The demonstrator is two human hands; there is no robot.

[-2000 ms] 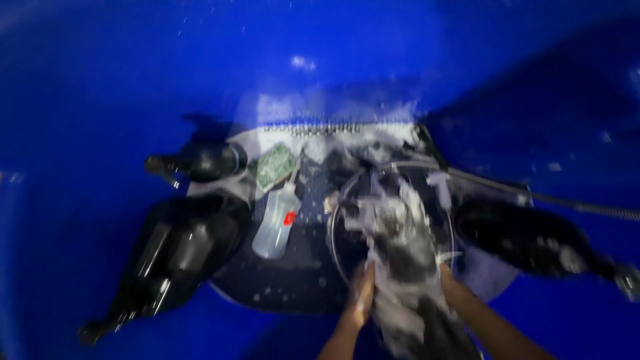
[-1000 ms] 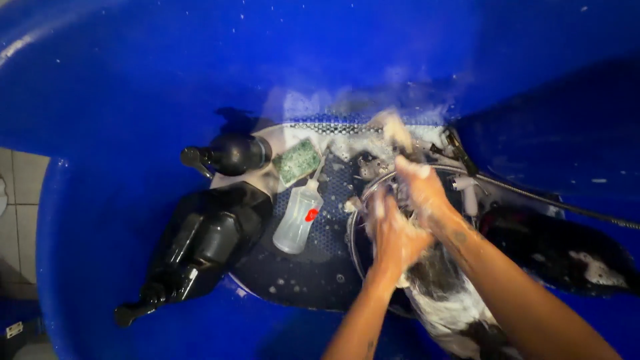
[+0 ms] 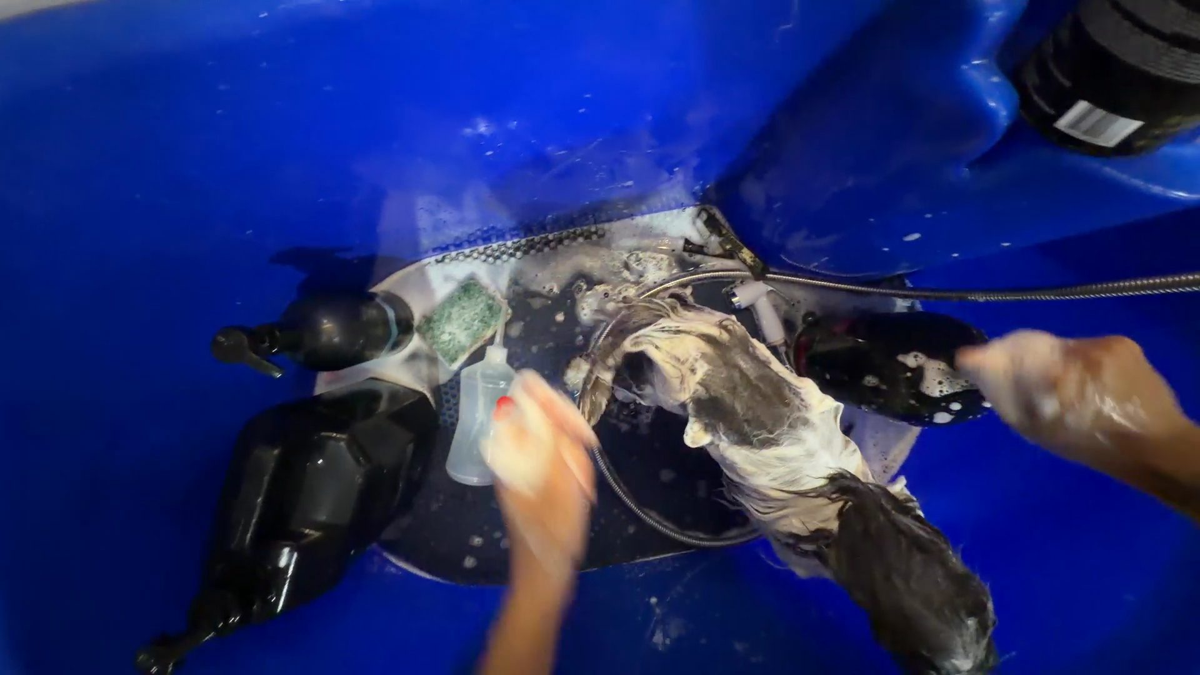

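Observation:
A wet, soapy, black-and-white long-haired animal [image 3: 806,459], likely a small dog, stands on the dark mat in a blue tub. My left hand [image 3: 539,441] is blurred beside the translucent squeeze bottle [image 3: 473,422]; whether it touches the bottle I cannot tell. To the animal's right, my right hand [image 3: 1059,384], foamy and blurred, is at the end of a dark bottle [image 3: 891,366] lying on its side; its grip is unclear. A green-and-white scouring sponge [image 3: 462,322] lies above the squeeze bottle.
Two black pump bottles, one small [image 3: 337,331] and one large [image 3: 319,487], lie at left. A metal shower hose [image 3: 984,292] runs in from the right and loops around the animal's front. Near it is a white spray head [image 3: 764,314]. A black container [image 3: 1111,80] stands upper right.
Both hands have come off the animal and moved apart, the left toward the squeeze bottle and the right toward the dark bottle. The view has shifted, and the black container now shows.

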